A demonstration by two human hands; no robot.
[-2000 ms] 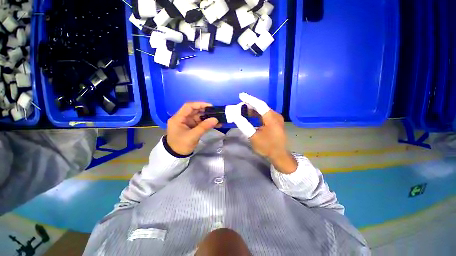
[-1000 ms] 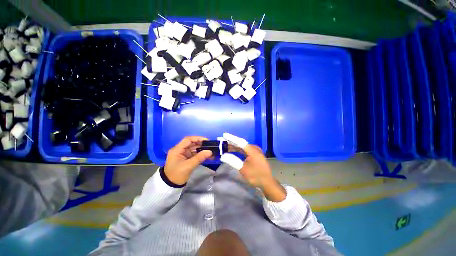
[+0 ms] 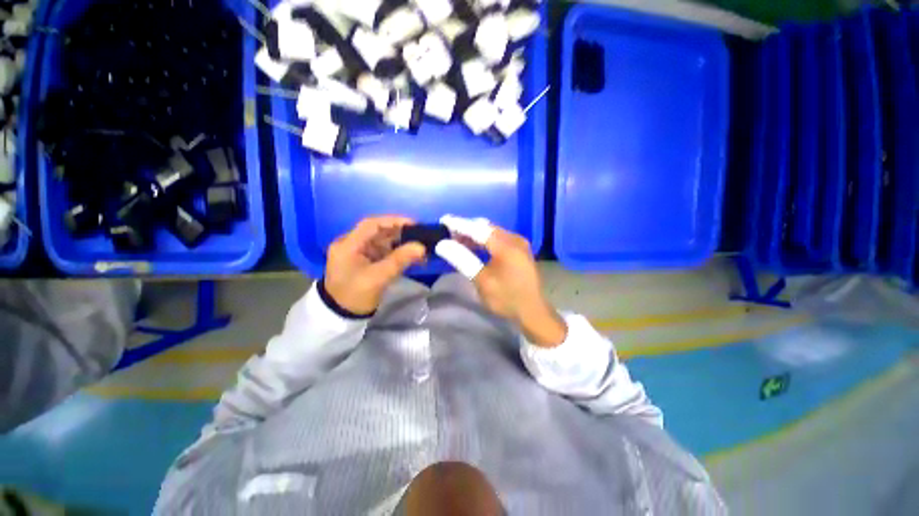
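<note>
My left hand (image 3: pixel 365 264) holds a small black housing (image 3: pixel 424 237) between thumb and fingers at the near edge of the middle tray (image 3: pixel 403 191). My right hand (image 3: pixel 504 274), with white finger cots on its thumb and finger, grips the right end of the housing. No white face shows between the hands; the fingertips hide the ends. White-and-black blocks with leads (image 3: pixel 428 58) are heaped in the far part of the middle tray. Loose black housings (image 3: pixel 181 171) lie in the left tray (image 3: pixel 60 251).
The right tray (image 3: pixel 645 254) has a small dark group of units (image 3: pixel 588 67) at its far left. Upright blue trays (image 3: pixel 841 151) stand at far right. White blocks lie in a cut-off tray at far left. A grey sleeve (image 3: pixel 60 333) shows at left.
The white piece seen between my hands two seconds ago, and as a thin strip one second ago, no longer shows. My hands are closer together on the housing. The view has shifted.
</note>
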